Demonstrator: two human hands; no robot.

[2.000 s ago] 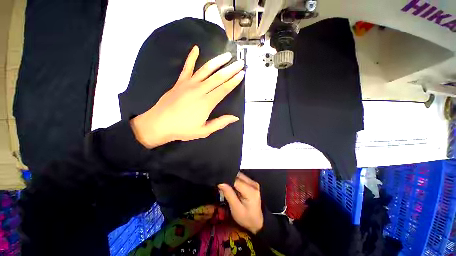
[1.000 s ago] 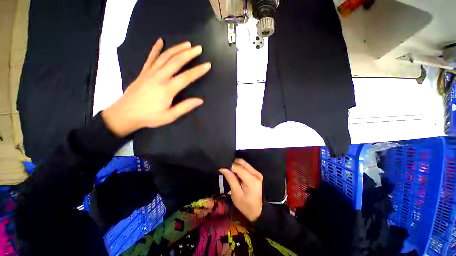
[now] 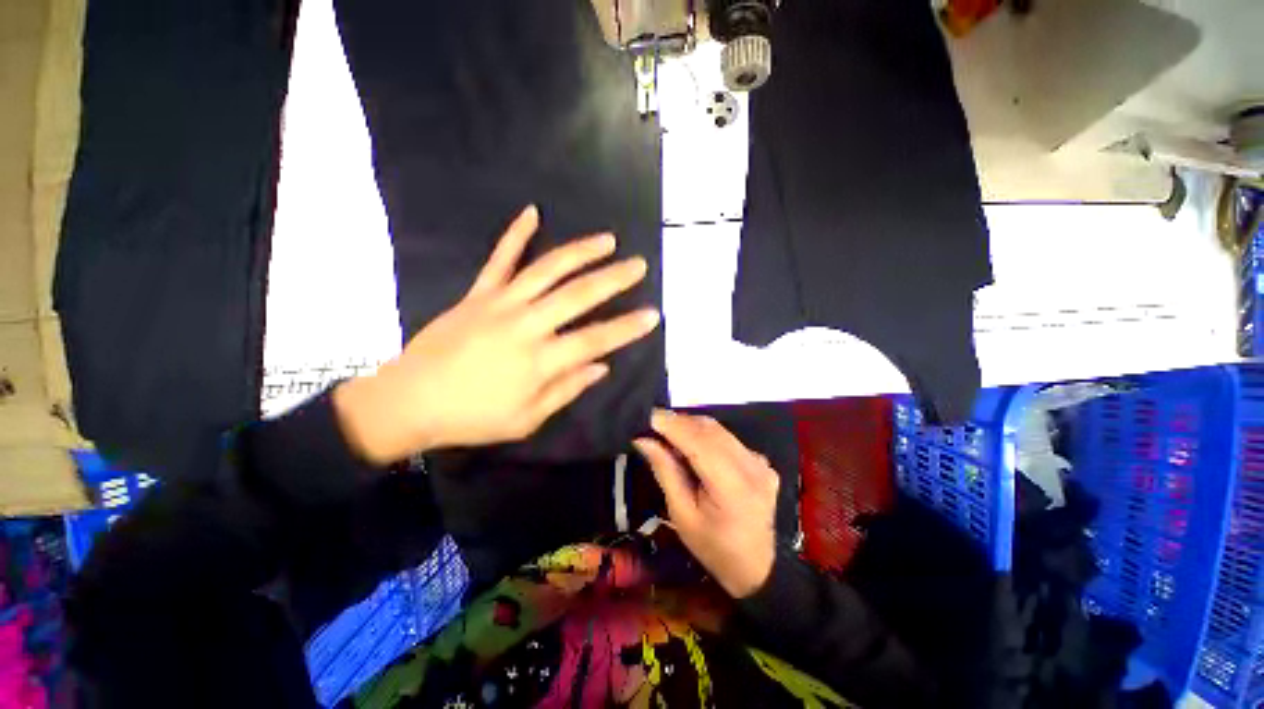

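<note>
A black cut panel [image 3: 513, 153] lies on the white sewing table, its right edge running down from the presser foot [image 3: 646, 83] of the sewing machine. My left hand [image 3: 520, 339] lies flat on the panel with its fingers spread, below and left of the foot. My right hand [image 3: 714, 492] pinches the panel's lower right corner between thumb and fingers at the table's near edge. The needle itself cannot be made out. The round tension dial [image 3: 746, 63] shows right of the foot.
Black cut pieces [image 3: 859, 208] with a curved notch lie right of the foot. A long black stack [image 3: 173, 208] lies at the far left beside tan cardboard [image 3: 28, 277]. A red crate [image 3: 846, 478] and blue crates [image 3: 1157, 485] stand below the table edge.
The panel has moved up under the machine, its rounded top now out of view. My left hand first slid back, then right and down the panel. My right hand keeps its pinch, slightly higher.
</note>
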